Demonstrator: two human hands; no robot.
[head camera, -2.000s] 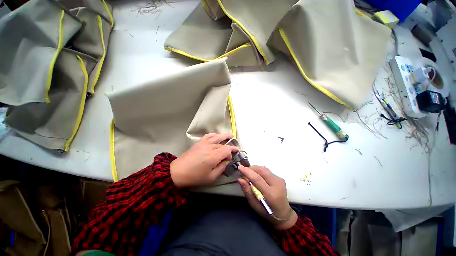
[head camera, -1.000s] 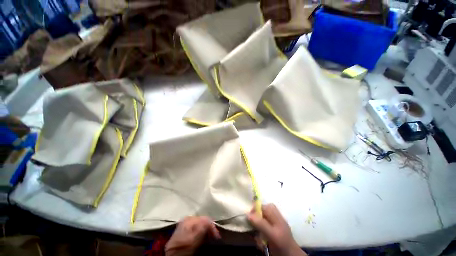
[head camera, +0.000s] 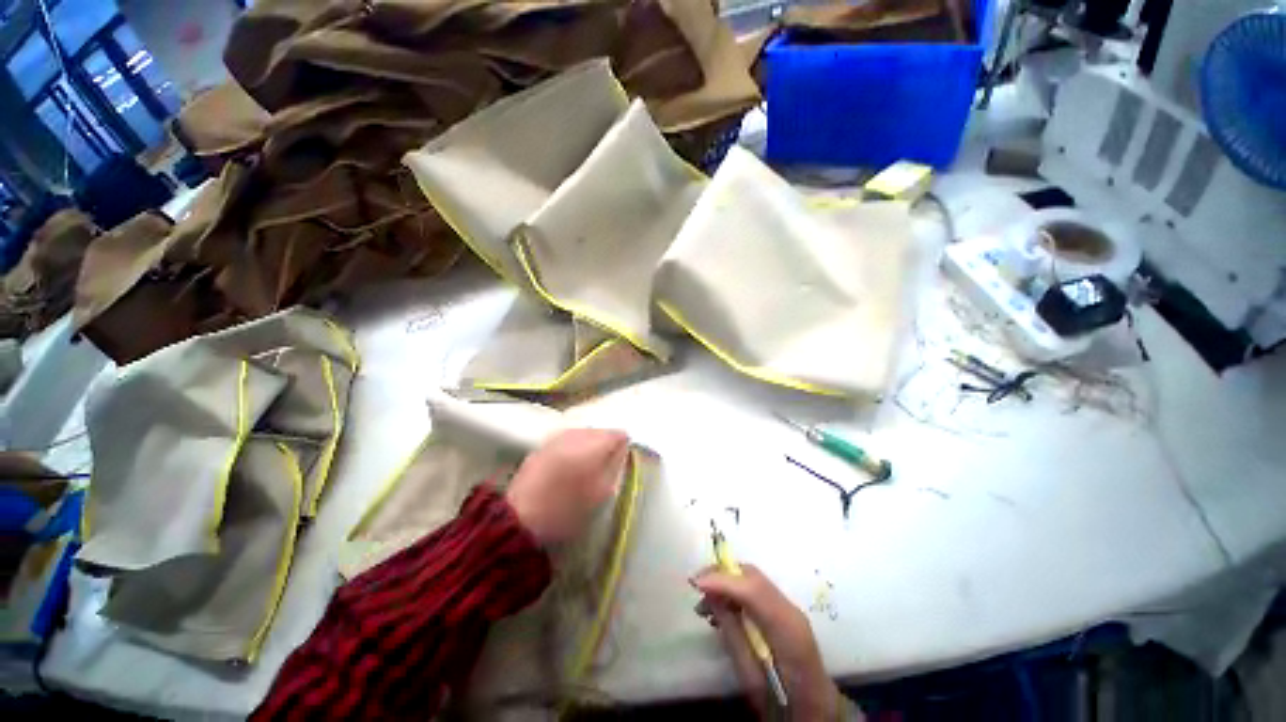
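Observation:
A beige bag piece (head camera: 543, 607) with yellow binding tape lies in front of me, its near part blurred. My left hand (head camera: 567, 484) grips its far right corner, beside the top of a yellow taped edge. My right hand (head camera: 769, 635) holds a slim pale-yellow pen-shaped tool (head camera: 745, 609) to the right of the piece, tip pointing away from me and apart from the fabric. The tool's lower end is near the bottom edge of the picture.
Beige pieces lie at the left (head camera: 169, 466) and behind (head camera: 790, 289). A green-handled tool (head camera: 849, 450), a black cord (head camera: 843, 490) and a power strip (head camera: 1004, 299) lie to the right. Farther back are a brown fabric heap (head camera: 325, 169), a blue bin (head camera: 874, 99) and a fan (head camera: 1255, 92).
The view has tilted up and turned right. My left hand has moved from the near edge to the far right corner of the piece. My right hand and tool have come away from the fabric.

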